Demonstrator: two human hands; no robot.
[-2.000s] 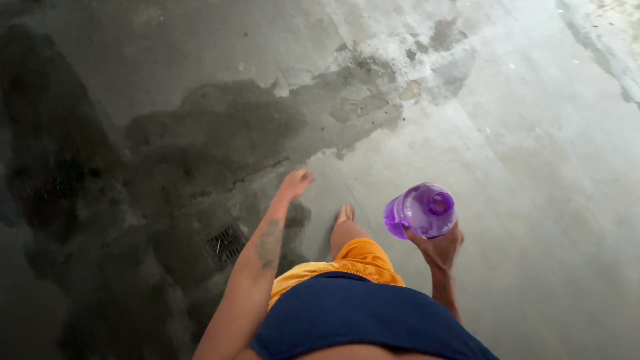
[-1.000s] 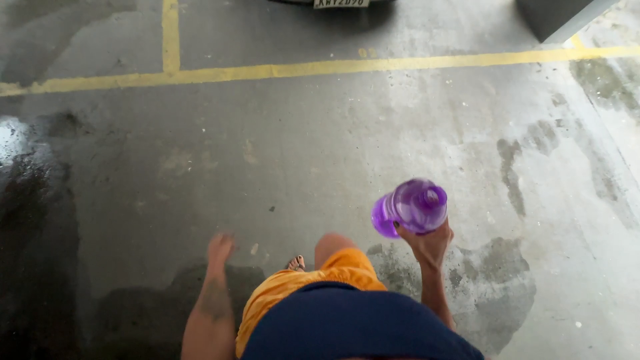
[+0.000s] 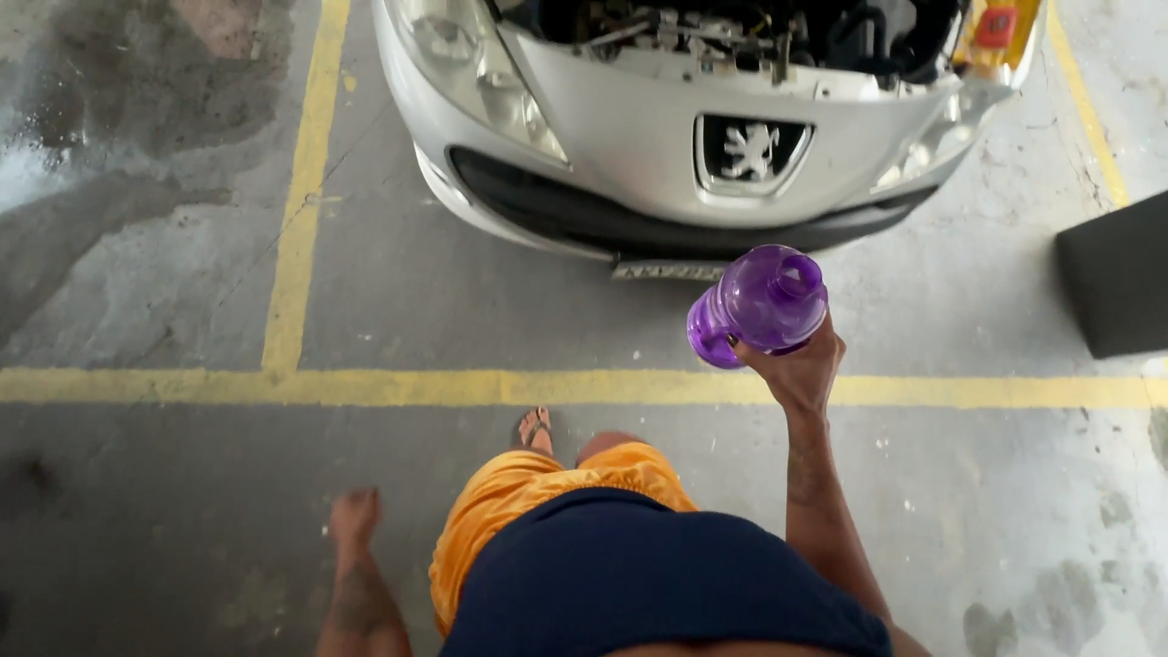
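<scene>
My right hand (image 3: 798, 365) grips a translucent purple plastic bottle (image 3: 762, 297) by its side, its open neck facing up toward me. The bottle appears in front of the bumper of a silver Peugeot car (image 3: 639, 119), overlapping one end of its licence plate. My left hand (image 3: 356, 516) hangs low at the left, away from the car, with its fingers curled and nothing seen in it. The car's engine bay (image 3: 712, 36) lies exposed at the top of the view.
A yellow container with a red cap (image 3: 996, 27) is at the engine bay's right edge. A dark block-like pillar (image 3: 1118, 278) stands at the right. Yellow lines (image 3: 411, 387) mark the concrete floor, which has wet patches (image 3: 164, 82) at the upper left.
The view has moved forward over the floor, bringing the car's open front into sight, where one second ago only its lower edge showed. The purple bottle stays in my right hand.
</scene>
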